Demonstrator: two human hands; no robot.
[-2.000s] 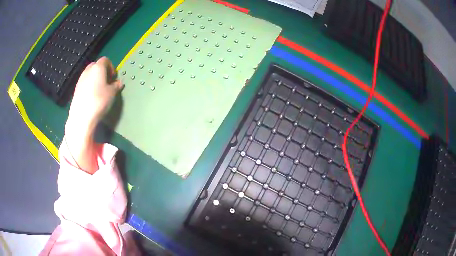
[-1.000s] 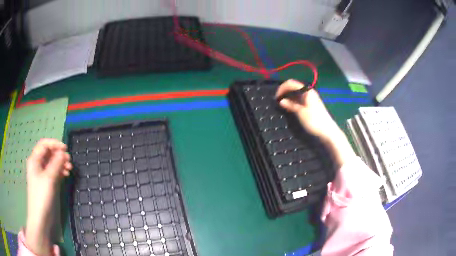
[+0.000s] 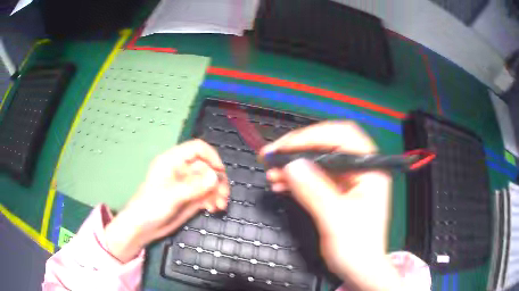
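My right hand (image 3: 336, 187) holds a thick black pen-shaped tool (image 3: 353, 161), its tip pointing left, above the black centre tray (image 3: 242, 219). A red line shows at the tool's rear end. My left hand (image 3: 185, 185) is to the left of the tool tip, over the tray's left part, with fingers curled together; whether it pinches a tiny component cannot be seen. The two hands are close but apart. The tray has a grid of square pockets with shiny spots. The pale green sheet (image 3: 131, 119), dotted with rows of small parts, lies left of the tray.
A black tray stack (image 3: 458, 199) with a white label stands at right, with white sheets (image 3: 505, 238) beyond it. Black trays (image 3: 324, 37) and papers (image 3: 199, 17) lie at the back. Another black tray (image 3: 31, 119) is at far left beyond yellow tape (image 3: 85, 116).
My right hand has moved left with the pen tool from the right tray stack to over the centre tray. My left hand has come over the tray's left part. The camera view has turned left.
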